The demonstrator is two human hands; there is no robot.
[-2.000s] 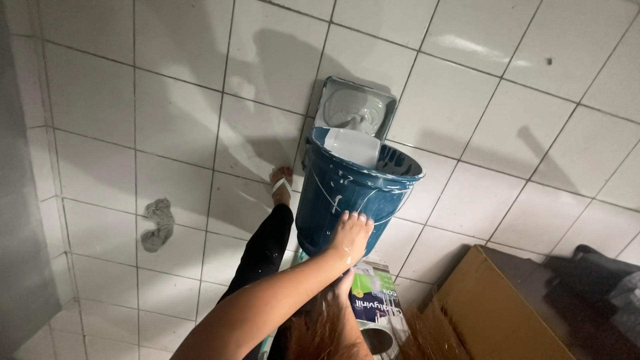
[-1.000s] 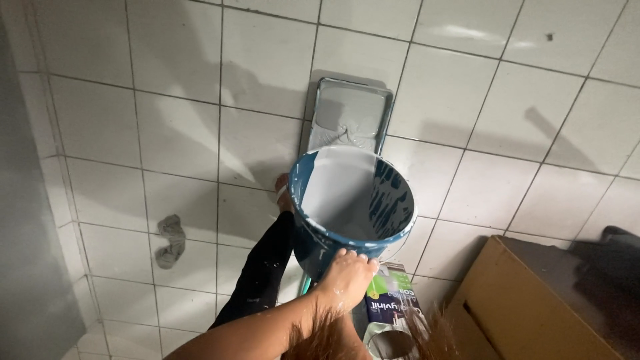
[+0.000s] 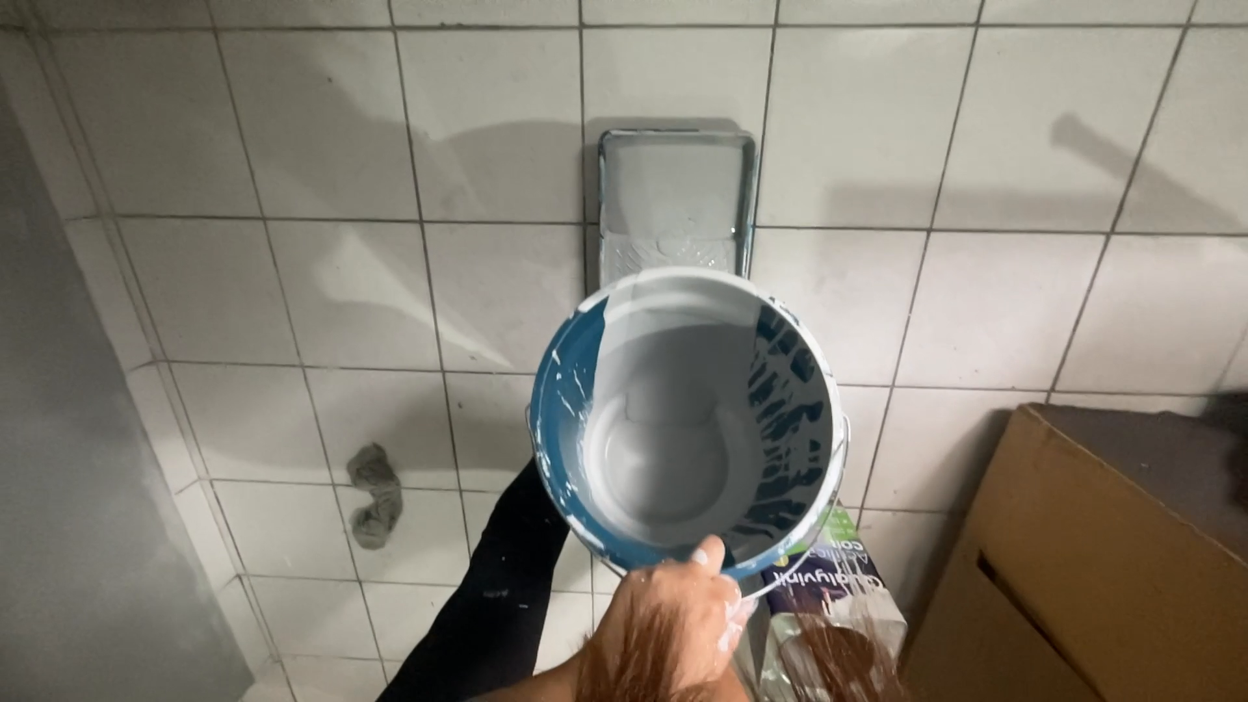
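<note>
My left hand (image 3: 668, 619), flecked with pale paint, grips the near rim of a blue plastic bucket (image 3: 575, 487). The bucket's mouth faces up toward me, showing light grey paint at the bottom and streaks on its walls. Its wire handle (image 3: 795, 575) hangs down at the near right side. Just beyond the far rim lies a paint roller tray (image 3: 673, 185) with grey paint in it; the bucket hides its near end. My right hand cannot be made out clearly; hair, my left hand and the bucket cover that area.
A printed paint container (image 3: 829, 585) stands right of my hand. A cardboard box (image 3: 1082, 575) is at the lower right. A crumpled grey cloth (image 3: 375, 495) lies on the white tiled floor (image 3: 497, 302). A dark-clad leg (image 3: 487, 595) extends left of the bucket, and a grey surface (image 3: 88, 468) borders the left.
The bucket has tipped back from its lean over the tray, and its inside now faces me. More grey paint covers the tray than one second ago appears unclear; my left hand stays on the bucket.
</note>
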